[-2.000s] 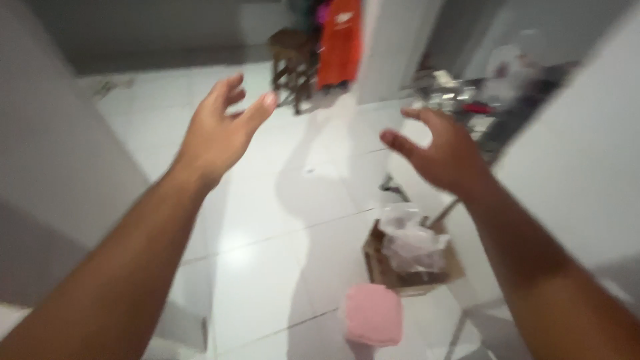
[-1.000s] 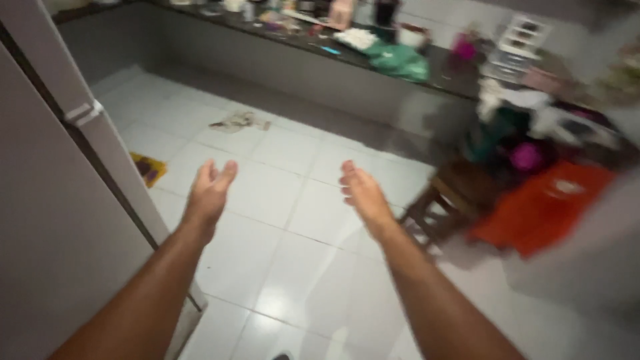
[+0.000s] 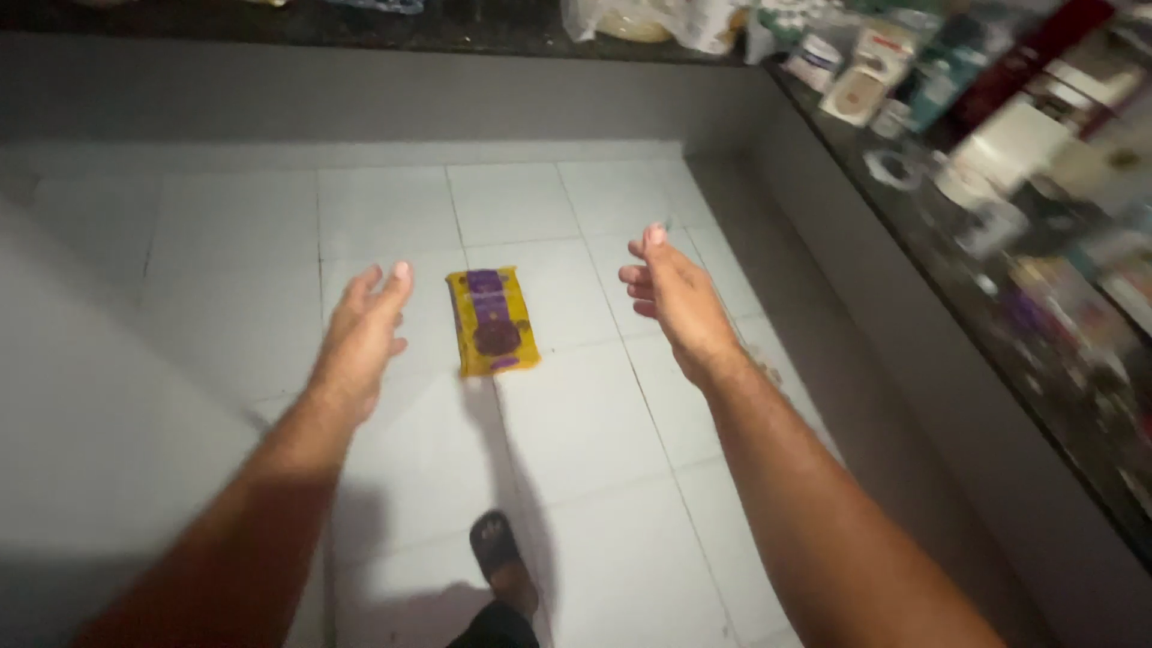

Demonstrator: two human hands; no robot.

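My left hand [image 3: 363,337] is held out in front of me, fingers apart and holding nothing. Opposite it, my right hand [image 3: 679,297] is also empty, its fingers slightly curled and spread. Between the two, lower down on the white tiled floor [image 3: 585,423], lies a flat yellow and purple plastic package [image 3: 493,321] with printing on it. Neither hand touches the package.
A dark stone counter [image 3: 504,36] runs along the back and another stretch down the right side, crowded with plastic bags, boxes and containers. Grey walls stand below them. A foot in a black sandal [image 3: 493,540] is on the floor below the package.
The view has swung far, from the doorway area with the stool and orange cloth to this corner. The yellow package, at the left edge one second ago, now lies between my hands. Both hands stay empty.
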